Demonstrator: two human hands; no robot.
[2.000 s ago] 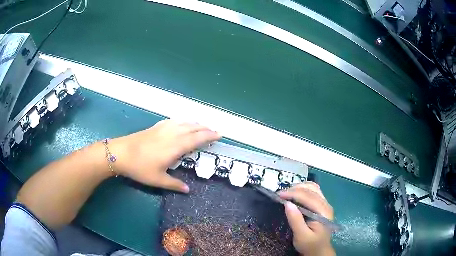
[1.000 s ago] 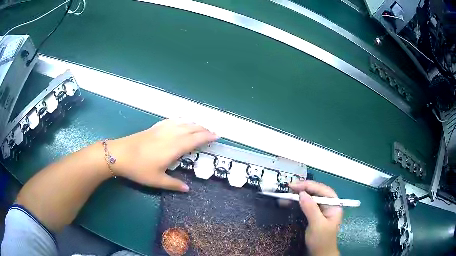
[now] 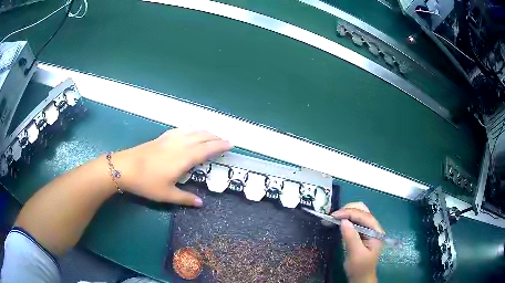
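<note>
A carrier strip (image 3: 266,167) lies against the near rail above a black scrap tray (image 3: 249,224), with dark coil parts and pale tabs alternating along its lower side. My left hand (image 3: 169,168) lies over the strip's left end, fingers on its upper edge and thumb below, hiding that end. My right hand (image 3: 360,237) holds slim tweezers (image 3: 346,223) like a pen, their tip just below the rightmost coil part (image 3: 307,193). Copper wire scraps (image 3: 260,262) and a copper ball (image 3: 187,263) lie in the tray.
Another carrier strip (image 3: 41,121) stands at left beside a white equipment box (image 3: 16,77). One more strip (image 3: 440,237) stands at right. On the green conveyor lanes beyond the silver rail (image 3: 249,139), one strip (image 3: 371,44) lies far back and another (image 3: 459,176) at far right.
The right hand's tweezers swung from right of centre, turned flat and pale, then angled again with their tip further right along the strip. Strips on the conveyor lanes have shifted.
</note>
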